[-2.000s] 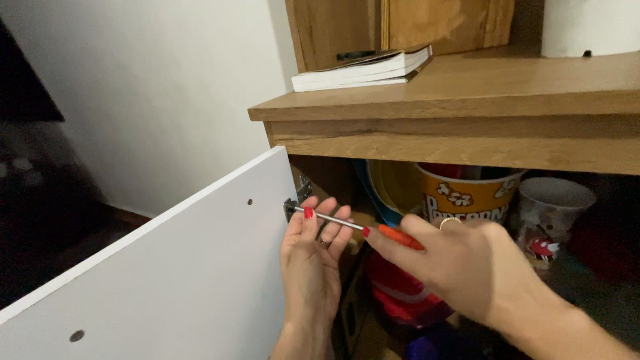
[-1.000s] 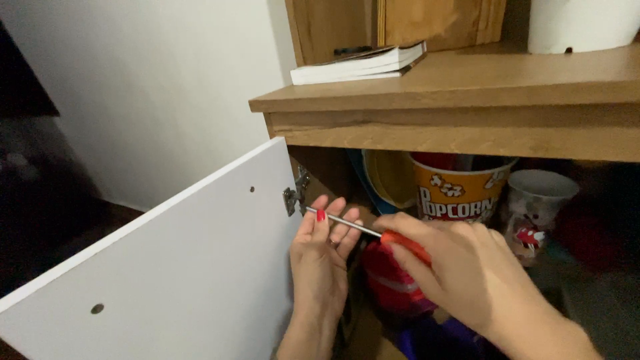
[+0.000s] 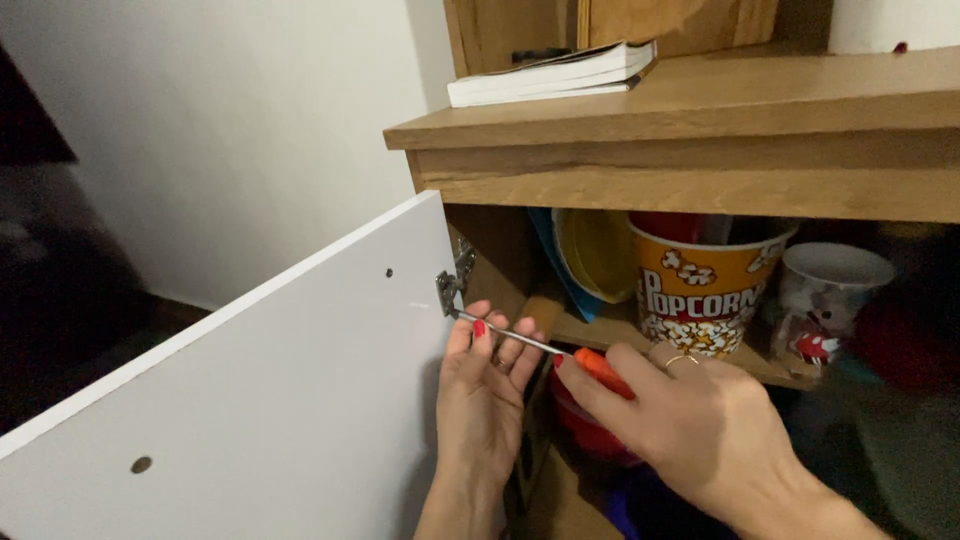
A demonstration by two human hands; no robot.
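Observation:
My right hand [image 3: 690,420] grips the orange handle of a screwdriver [image 3: 525,340], whose metal shaft slants up to the left. My left hand [image 3: 484,382] holds the shaft near its tip between thumb and fingers, palm up. The tip is at the lower part of a metal cabinet hinge [image 3: 447,291] on the edge of a white door panel [image 3: 300,375]. Whether the tip sits in a screw cannot be told. The hinge's other part reaches the wooden cabinet's inner side.
A wooden top [image 3: 712,112] overhangs the hands and bears a book [image 3: 555,79] and a white container [image 3: 892,26]. Inside the cabinet stand a popcorn bucket [image 3: 701,289], a pale cup [image 3: 832,300] and a yellow round item [image 3: 596,255]. Red and purple things lie lower. A wall is behind the door.
The screwdriver tip was a little right of the hinge one second ago and is now at its lower part. Both hands keep their hold on the tool.

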